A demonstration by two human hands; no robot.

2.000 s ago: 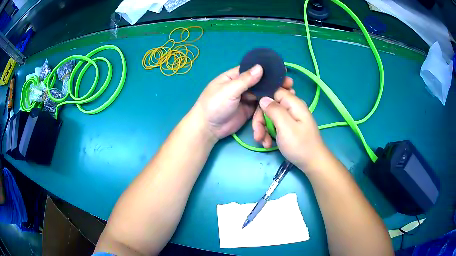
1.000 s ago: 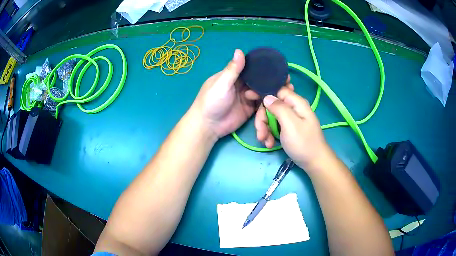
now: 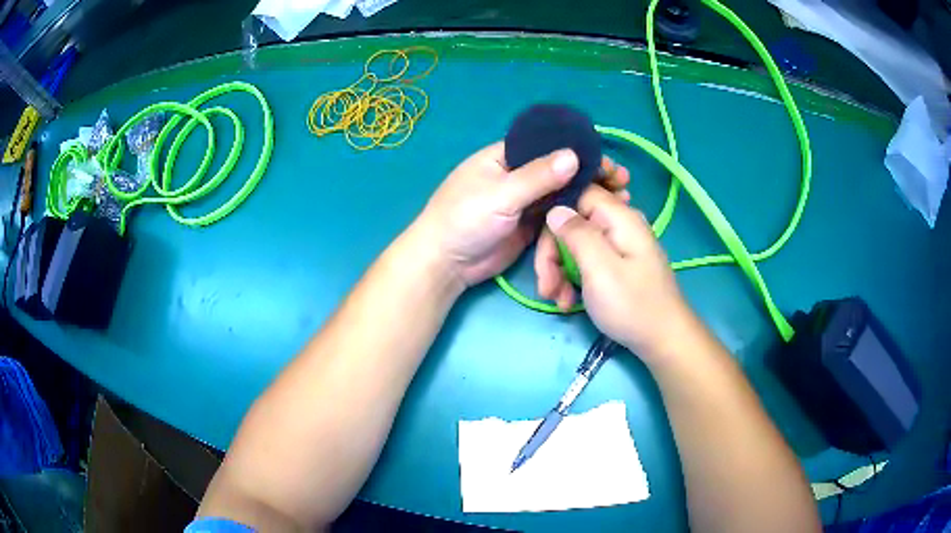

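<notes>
My left hand (image 3: 485,213) holds a round black head (image 3: 547,135), its thumb across the dark flat face and its fingers behind. My right hand (image 3: 610,250) pinches at the lower edge of the head and has a bright green cable (image 3: 720,221) between its fingers and palm. What the right fingertips grip at the head's edge is partly hidden. The cable loops over the bench to a black main unit (image 3: 850,370) at the right.
A pen (image 3: 563,411) lies on a white paper slip (image 3: 553,468) near the front. Rubber bands (image 3: 370,109) lie at the back. Black units (image 3: 89,271) with coiled green cables (image 3: 261,135) sit at the left. Another round black part (image 3: 676,19) is at the far edge.
My left thumb lifted off the head's face a second ago and now presses across it again. The head is tilted slightly differently. The whole view has shifted a little.
</notes>
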